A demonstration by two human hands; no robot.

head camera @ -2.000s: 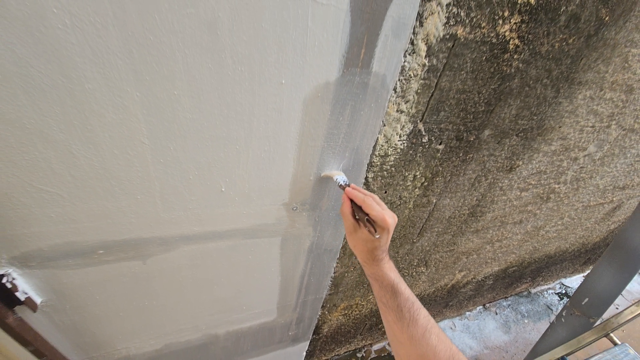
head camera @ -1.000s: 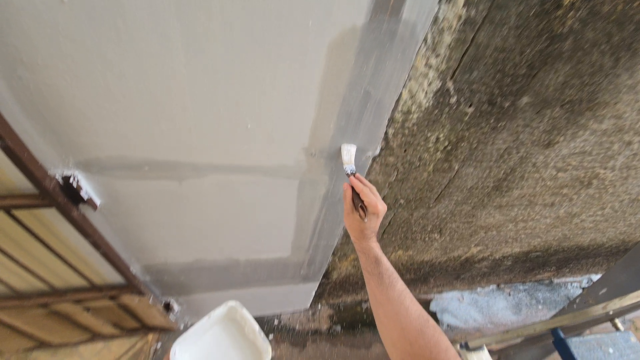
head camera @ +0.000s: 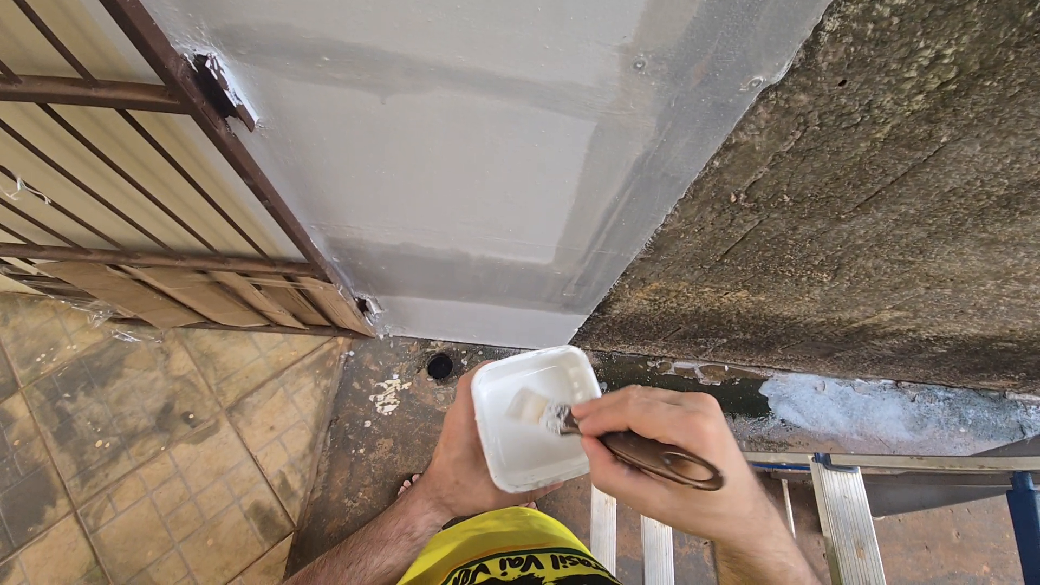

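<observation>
A white plastic tub [head camera: 496,455] of white paint is in my left hand [head camera: 459,463], which wraps around its left side and underside. My right hand [head camera: 674,463] grips a paintbrush [head camera: 642,457] by its dark brown handle, and the white-coated bristles are inside the tub, at the paint. Beyond the tub stands the grey-white painted wall [head camera: 455,171], with darker grey bands across its lower part and along its right edge.
A brown metal gate [head camera: 244,171] with bars stands at left above floor tiles [head camera: 146,431]. Rough, stained masonry [head camera: 877,211] fills the right. An aluminium ladder [head camera: 849,520] is at lower right. A dark round hole [head camera: 439,366] lies near the wall's base.
My right hand has moved the brush from the wall's right edge down into the tub. My left hand now shows, holding the tub. The view has tilted down.
</observation>
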